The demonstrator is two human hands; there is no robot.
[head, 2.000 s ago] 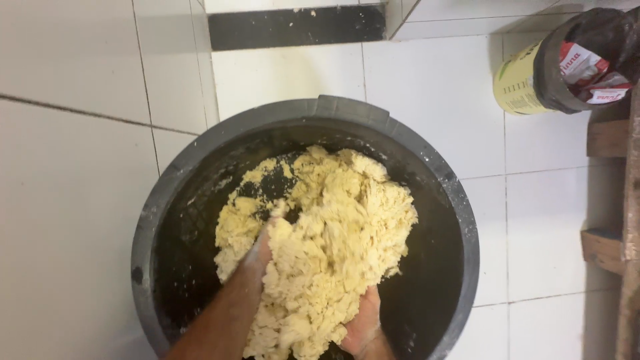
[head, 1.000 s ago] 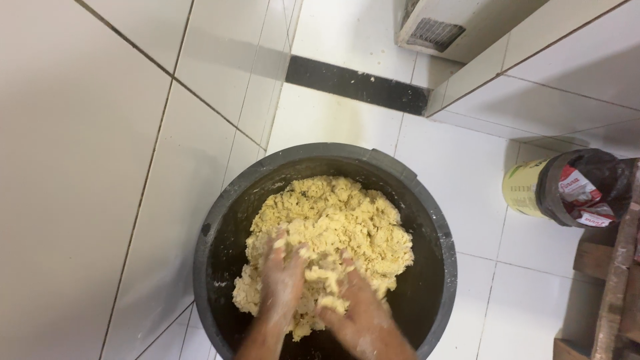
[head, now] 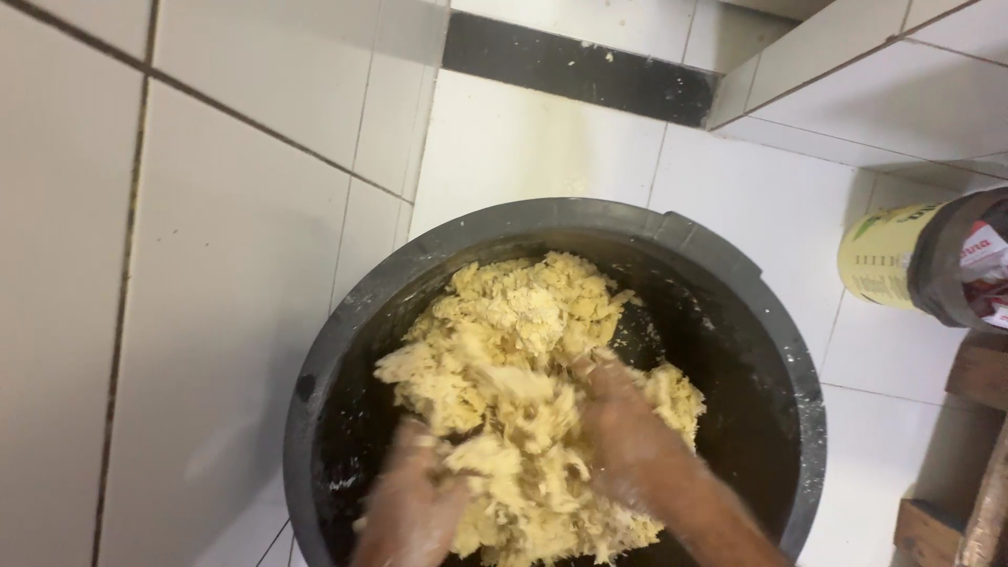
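Crumbly yellow dough (head: 520, 315) lies heaped in a large round black plastic tub (head: 551, 214), with shaggy clumps across its middle and bare dark bottom showing at the right. My left hand (head: 417, 488), dusted pale, is at the lower left edge of the dough, its fingers partly hidden by clumps and blurred. My right hand (head: 622, 425) reaches into the dough right of the middle, its fingertips buried in it. Whether either hand closes on a clump is hidden. Flour or dough bits stick to the tub's rim and inner wall.
A white tiled wall (head: 236, 276) rises close on the left of the tub. At the right stands a yellow bucket (head: 890, 252) with a black liner and red-and-white wrappers. Below it are wooden pieces (head: 929, 535). A tiled ledge (head: 850, 87) juts in at upper right.
My hands were close together over the dough one second ago; now they are apart, on either side of its lower part. The heap has become looser and more spread. The view has shifted.
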